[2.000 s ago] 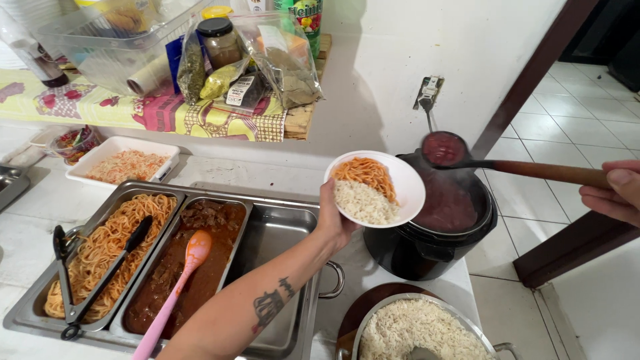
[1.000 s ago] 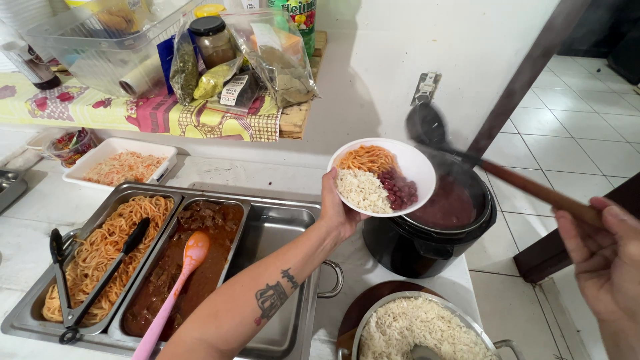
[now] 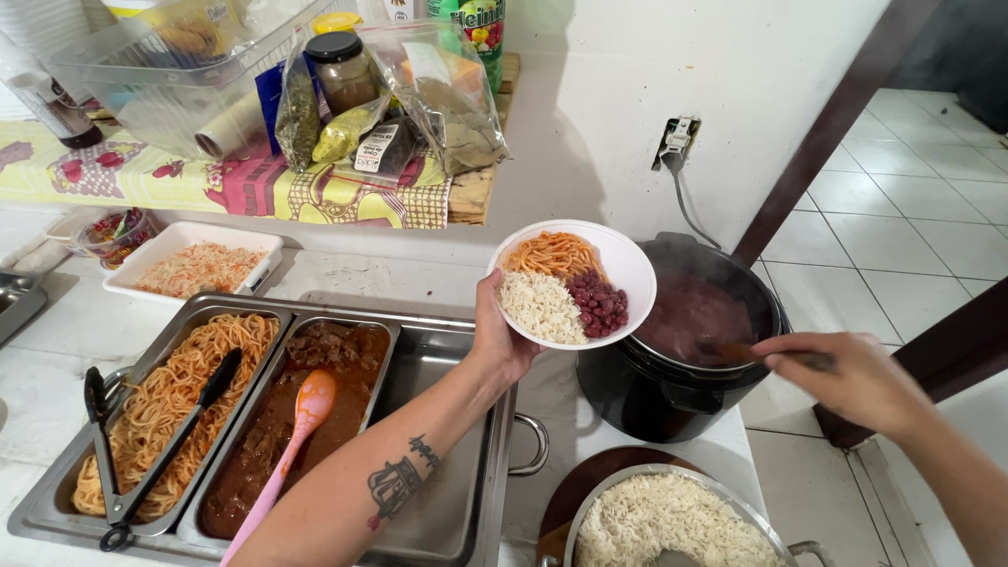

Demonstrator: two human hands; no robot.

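My left hand (image 3: 508,335) holds a white bowl (image 3: 642,276) by its left rim, with spaghetti (image 3: 555,253), white rice (image 3: 541,307) and red beans (image 3: 600,303) side by side in it. Just right of the bowl, my right hand (image 3: 843,374) grips the wooden handle of a ladle (image 3: 732,352), whose head is hidden in the steaming beans of the black electric pot (image 3: 677,402). Below stands a metal pot of rice (image 3: 661,516) on a round wooden board. At the left, black-tipped tongs (image 3: 130,480) lie on a tray of spaghetti (image 3: 189,394), beside meat in sauce (image 3: 339,402) with a pink spoon (image 3: 303,417).
Above the counter, a wooden shelf with a patterned cloth (image 3: 378,201) bears a clear plastic basket (image 3: 165,87), a jar (image 3: 342,71) and bags of seasoning. A white tray of shredded food (image 3: 193,264) stands behind the steel pans. A cord (image 3: 689,197) runs from the wall outlet towards the pot.
Red beans lie in the bowl, where two seconds ago there were only spaghetti and rice. My right hand has moved left, and the ladle has gone from above the pot down into it.
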